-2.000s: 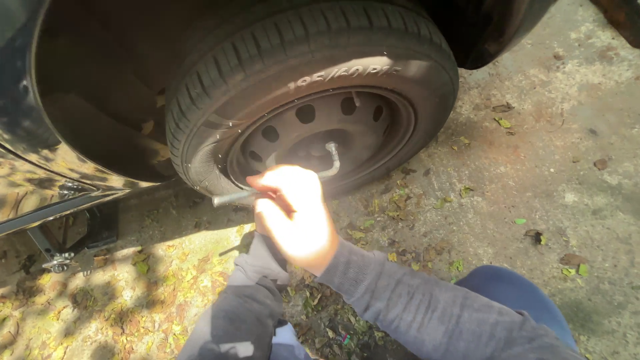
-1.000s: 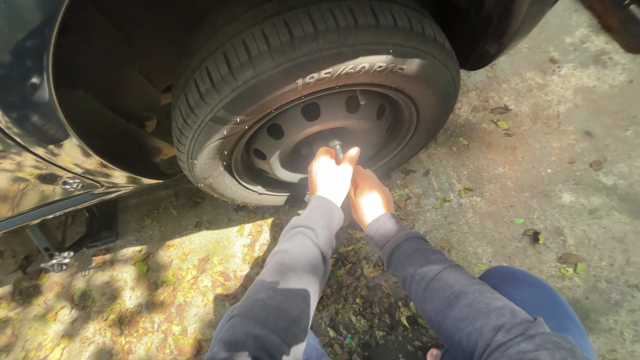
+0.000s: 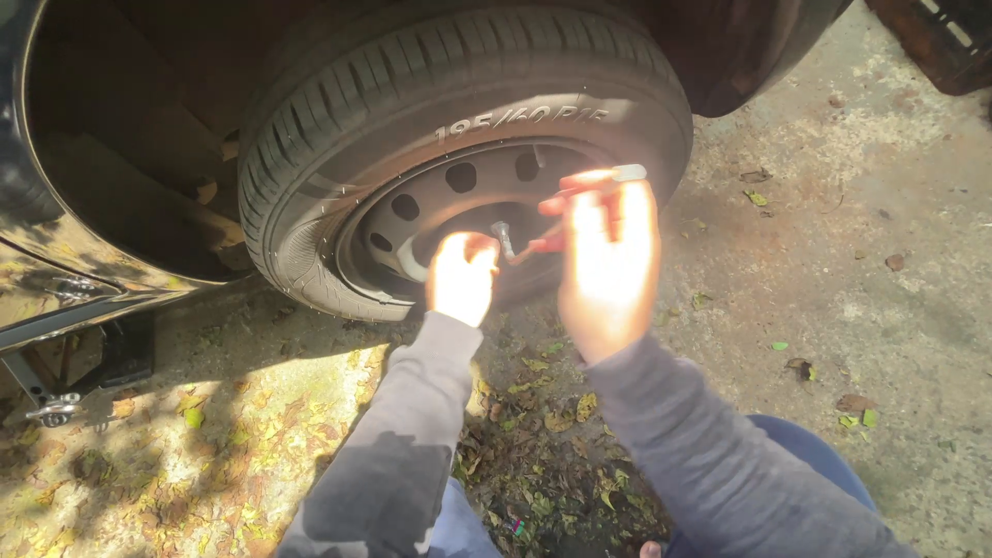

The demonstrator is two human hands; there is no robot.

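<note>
A car wheel (image 3: 465, 85) with a dark tyre and a steel rim (image 3: 465, 147) stands in the wheel arch. The socket end of an L-shaped lug wrench (image 3: 504, 236) is at the hub area of the rim. My right hand (image 3: 608, 263) is around the wrench's handle, whose pale end shows above the fingers; sunlight washes out much of this hand. My left hand (image 3: 463, 277) is close to the socket end, in front of the lower rim, with its fingers curled. Whether it touches the wrench or holds something small cannot be told.
A scissor jack (image 3: 58, 407) stands under the car's sill (image 3: 101, 314) at the left. Fallen leaves (image 3: 256, 442) lie on the concrete ground (image 3: 914, 325). A dark slotted object (image 3: 942, 39) is at the top right. The car's bodywork hangs over the tyre.
Two seconds ago the wrench handle pointed left; now it points to the upper right. My hands, close together one second ago, are now apart, with the right hand further right and higher.
</note>
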